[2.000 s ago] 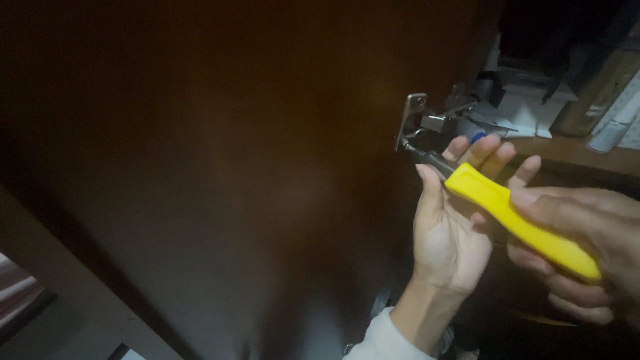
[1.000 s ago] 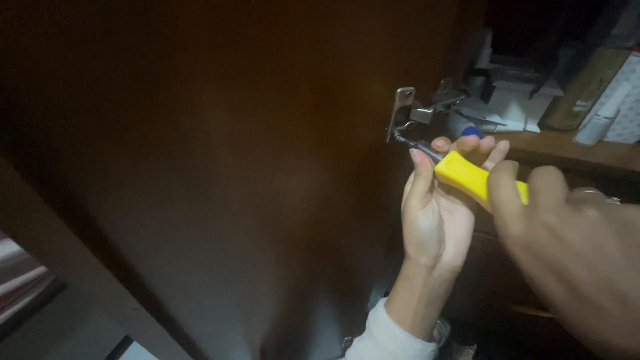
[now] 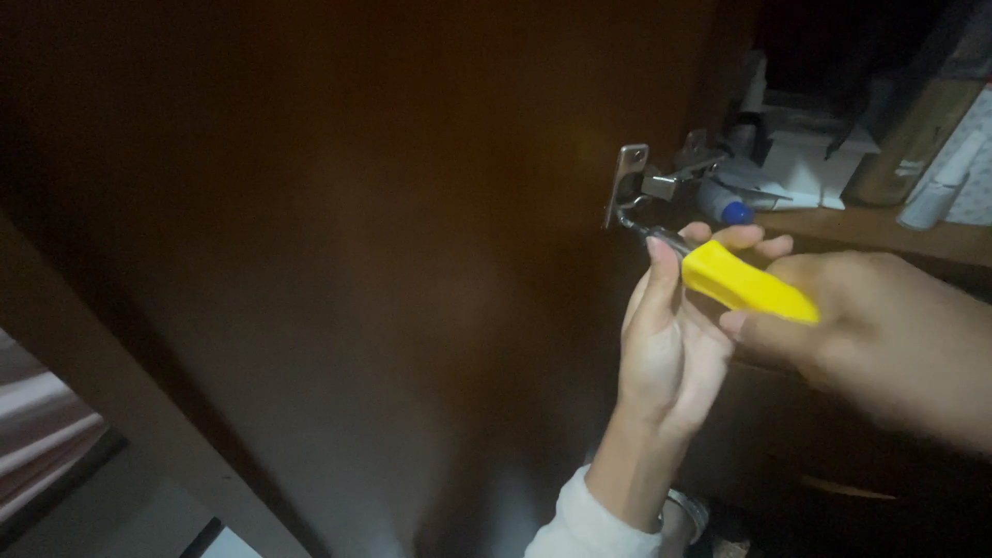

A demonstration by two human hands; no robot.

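My right hand [image 3: 860, 333] grips the yellow handle of a screwdriver [image 3: 740, 285] at the right. With thumb and fingers around its metal shaft near the handle, my left hand [image 3: 670, 349] steadies the tool from below. The shaft slants up and left, and its tip is at the lower end of the mounting plate of a metal cabinet hinge [image 3: 632, 174]. That hinge sits on the inner face of a dark brown wooden door [image 3: 387, 256], its arm reaching right toward the cabinet. Whether the tip sits in a screw is too small to tell.
Right of the hinge, a wooden shelf [image 3: 891, 229] holds a tube with a blue cap [image 3: 732, 209], white papers [image 3: 814, 167], a small white bottle [image 3: 942, 186] and a brown box-like item [image 3: 914, 147]. Striped fabric [image 3: 43, 418] shows beyond the door's edge at the lower left.
My right hand has shifted and turned on the yellow handle, its thumb now lower. My left hand stays at the shaft, and the screwdriver tip remains at the hinge plate's lower end.
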